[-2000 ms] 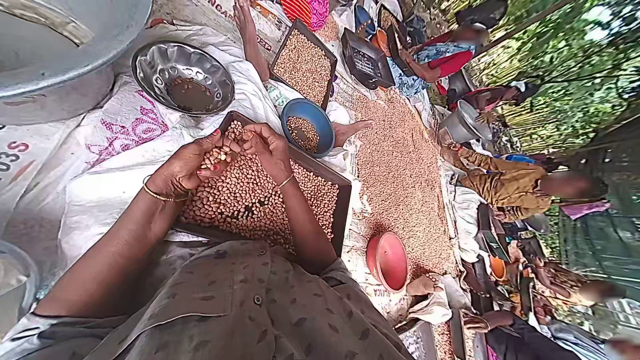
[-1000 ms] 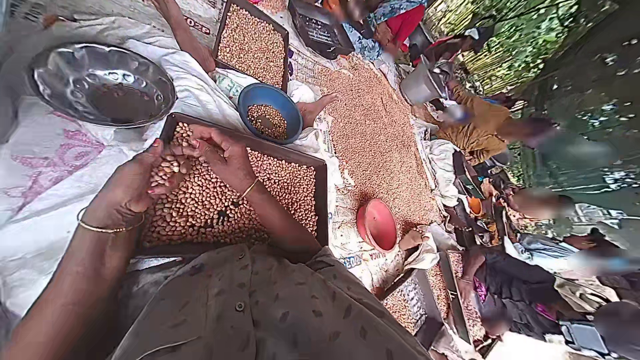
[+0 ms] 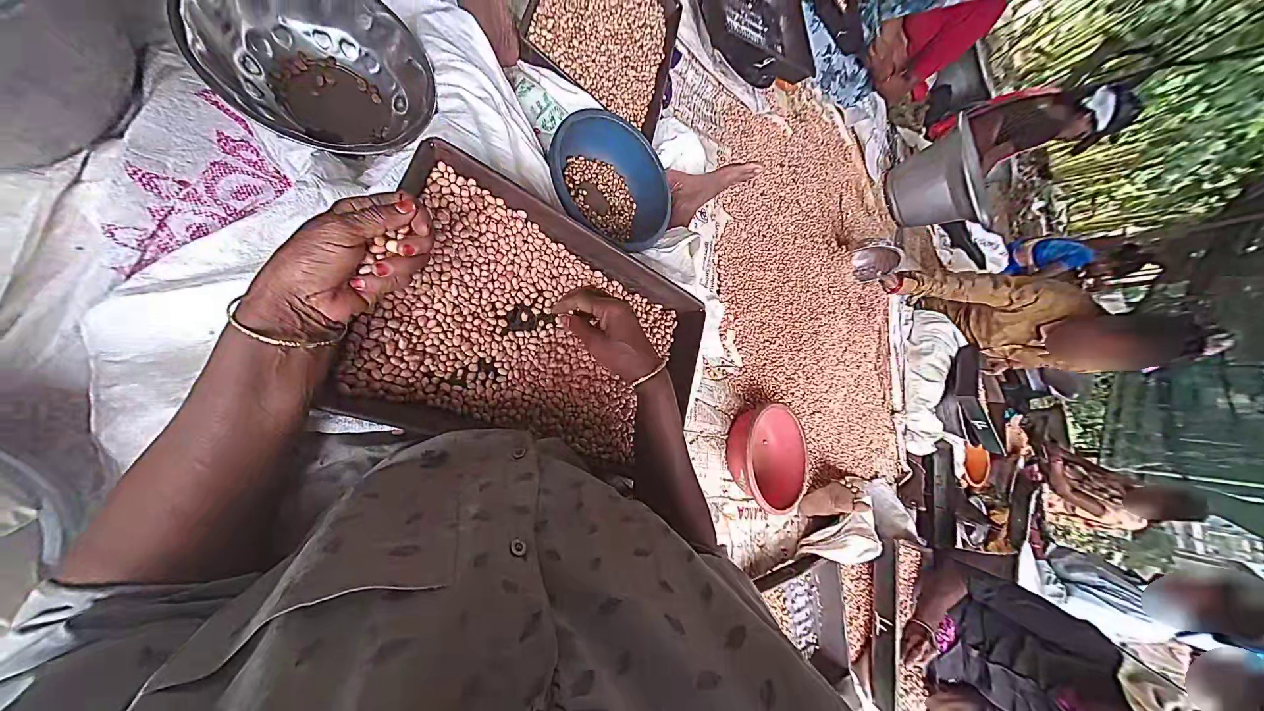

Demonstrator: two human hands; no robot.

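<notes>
A dark rectangular tray full of light-brown nuts or beans lies before me, its dark bottom showing in small patches. My left hand, with a thin bangle, is curled round several of the nuts over the tray's left part. My right hand, also with a bangle, is low over the right part of the nuts, its fingers bent beside a bare dark patch; whether it pinches a nut is hidden. Beyond the tray sits a blue bowl with some nuts. A metal bowl with a few bits inside stands at upper left.
A pink-red bowl stands by a wide spread of nuts on sheets. Another nut-filled tray is at the top, with a black crate beside it. A grey bucket and several seated people are farther right. White sacks lie at left.
My right hand has moved away from my left hand and down to the nuts at the tray's right part. My left hand still holds nuts.
</notes>
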